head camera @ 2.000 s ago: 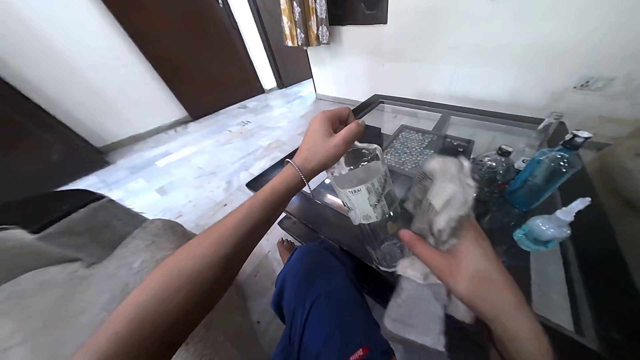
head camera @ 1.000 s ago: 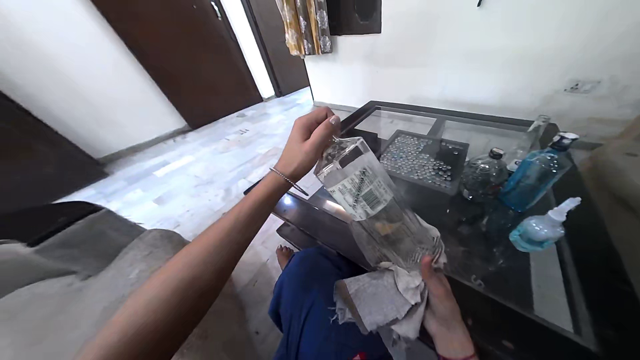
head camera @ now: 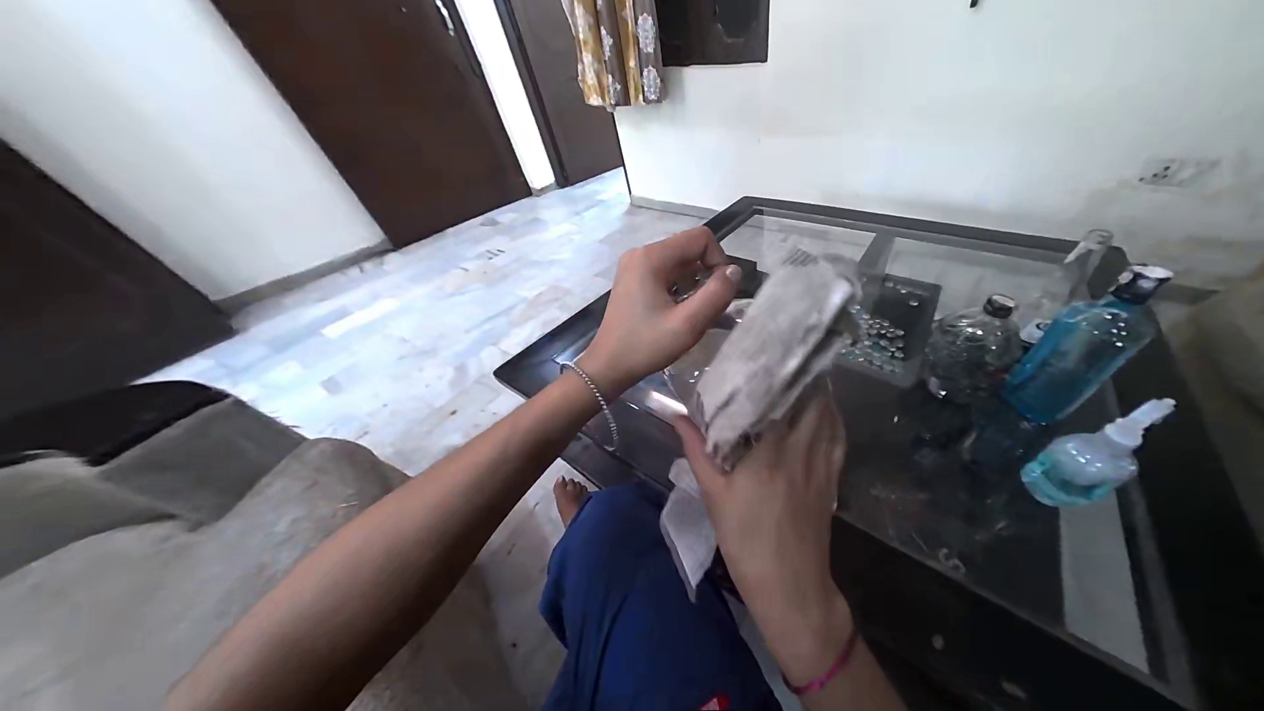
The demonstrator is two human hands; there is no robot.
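My left hand (head camera: 667,306), with a beaded bracelet at its wrist, pinches the neck end of a clear glass bottle (head camera: 694,363). Most of the bottle is hidden behind a grey-white cloth (head camera: 775,346). My right hand (head camera: 775,474) grips the cloth, which is bunched against the bottle, and a loose end of it hangs down over my blue-clad knee. Whether my right fingers also touch the glass is hidden.
On the black glass-topped table (head camera: 997,583) stand a blue bottle (head camera: 1076,355), a dark-looking clear round bottle (head camera: 973,351), a slim clear bottle (head camera: 1084,259) and a small pump bottle with blue liquid (head camera: 1086,462). Behind the cloth lies a tray of glass beads (head camera: 904,331). A sofa (head camera: 247,553) is at left.
My right hand and the cloth have moved up from the bottle's lower end, where they were a second ago, and now cover its middle. My left hand still holds the neck end.
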